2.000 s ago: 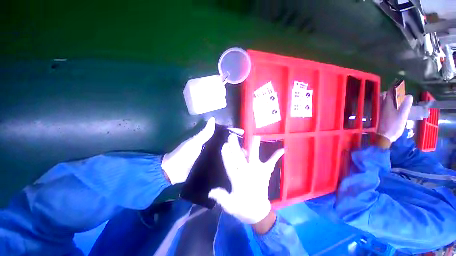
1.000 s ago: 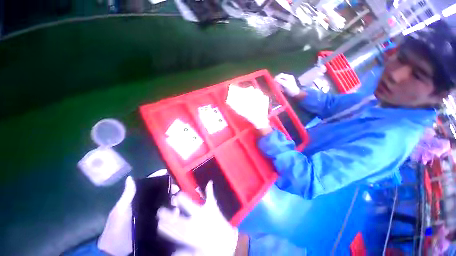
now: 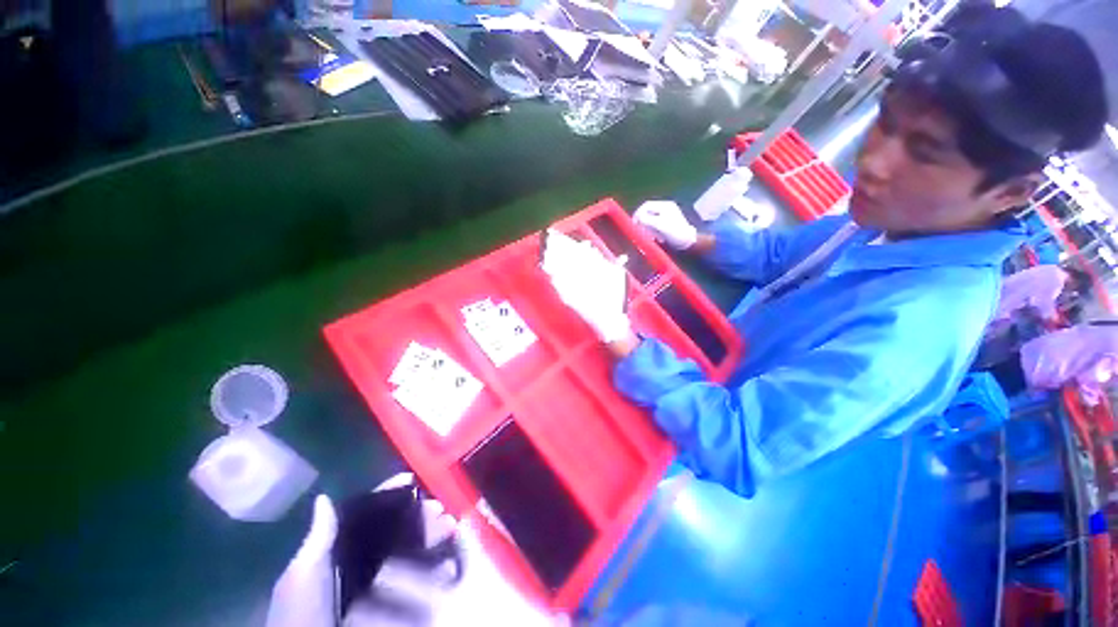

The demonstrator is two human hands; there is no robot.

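My left hand (image 3: 307, 573), in a white glove and cut off by the bottom edge, holds a dark smartphone (image 3: 368, 533). My right hand (image 3: 472, 590), also gloved, is blurred and partly over the phone; its grip is unclear. A red compartment tray (image 3: 405, 456) lies beyond my hands. One dark phone (image 3: 530, 502) lies in its near pocket. White label sheets (image 3: 437, 387) lie in one pocket and more label sheets (image 3: 498, 331) in another. Several dark phones are at the far end.
A squat white bottle (image 3: 251, 475) with its round translucent lid (image 3: 249, 396) open stands left of the tray. A neighbour in a blue smock (image 3: 846, 355) has a gloved hand (image 3: 589, 288) over the tray. Another red tray (image 3: 791, 172) and dark sheets (image 3: 429, 71) are farther off.
The view has tilted up and right, showing the neighbour and far bench. The neighbour's hand has come over the tray. My hands and the phone sit lower in the picture.
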